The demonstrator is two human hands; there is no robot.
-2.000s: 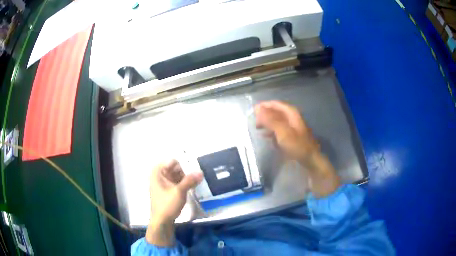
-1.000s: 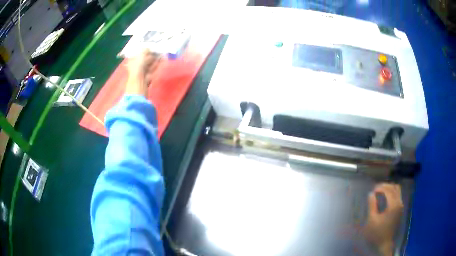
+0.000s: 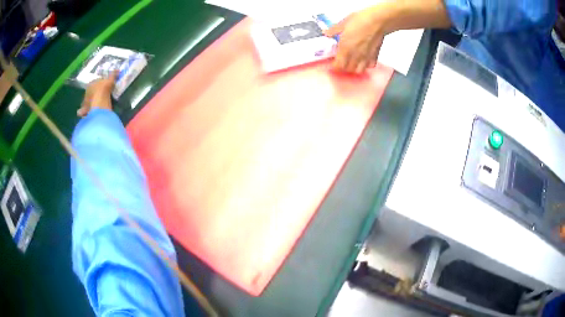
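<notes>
My left hand [image 3: 98,96] reaches over the green belt at the upper left, with its fingers on the near edge of a bagged boxed product [image 3: 108,64]. This box is white with a dark square picture and a blue band, in shiny clear film. The thumb and the grip's underside are hard to see, and I cannot tell if the box is lifted. My right hand is not in view. Another boxed product [image 3: 294,38] is at the far end of the red sheet [image 3: 248,161], with another person's hand on its right edge.
The other person's hand [image 3: 358,40] and blue sleeve enter from the upper right. The white sealing machine [image 3: 427,148], with its control panel [image 3: 483,158], stands at right. Another bagged box [image 3: 18,207] lies on the belt [image 3: 43,272] at left. A yellowish line [image 3: 114,201] crosses my sleeve.
The view has turned left towards the belt. My left hand has left the box over the red sheet and moved left to a bagged box. Another person's hand has appeared. My right hand has left view.
</notes>
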